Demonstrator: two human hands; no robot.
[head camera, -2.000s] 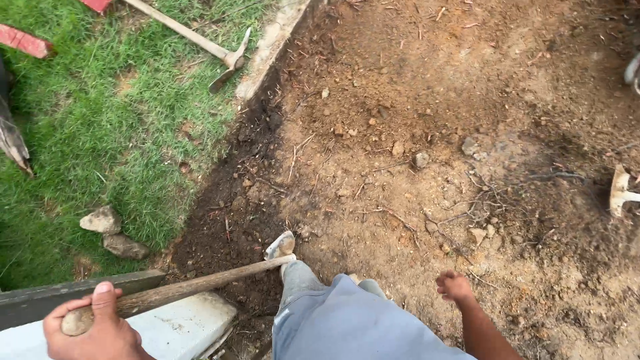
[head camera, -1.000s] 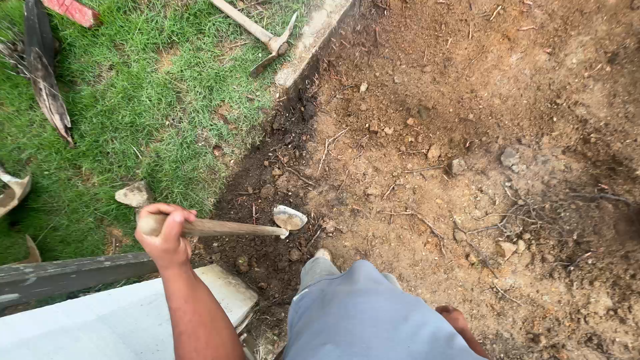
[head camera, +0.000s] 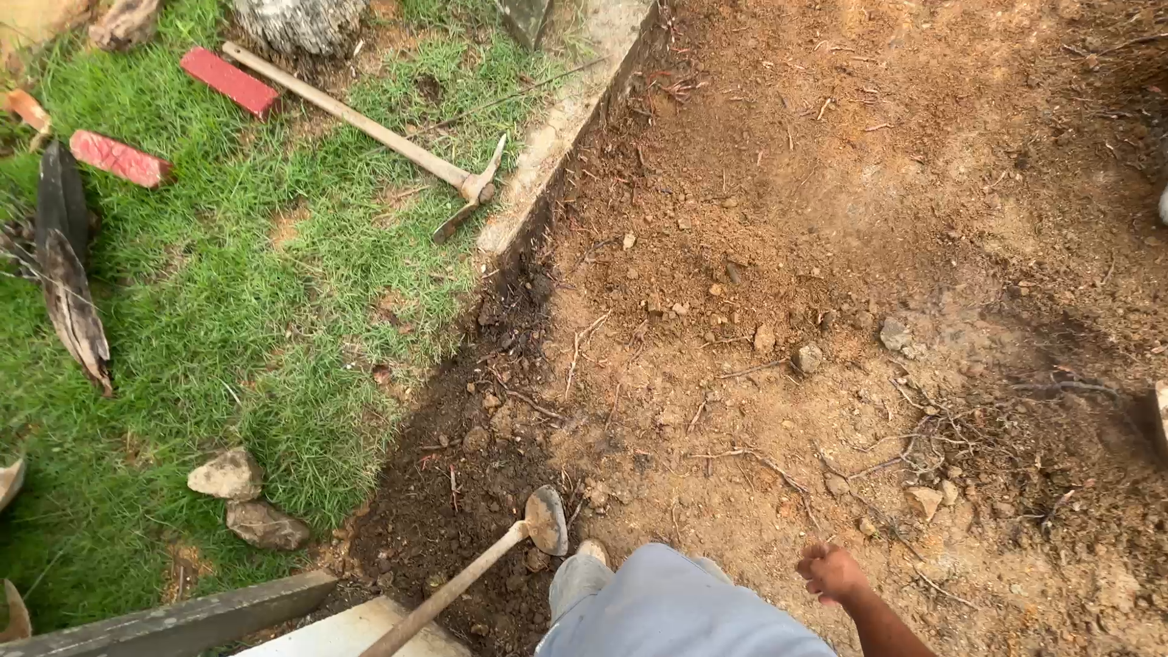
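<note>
A hoe with a wooden handle and a rounded metal blade rests its blade on dark loosened soil, just left of my shoe. The near end of the handle runs out of the bottom edge, and my left hand is outside the picture. Over the bare dirt at the lower right hangs my right hand, empty, with its fingers loosely spread. A pickaxe lies on the grass at the upper left, its head beside a concrete edge.
The concrete edge divides grass from dug soil. Red bricks, a charred wood piece and stones lie on the grass. A grey board and a white slab are at lower left; roots cross the dirt.
My left hand, on the hoe handle in both earlier frames, has left the picture. My right hand, mostly hidden a second ago, shows again. The view has shifted.
</note>
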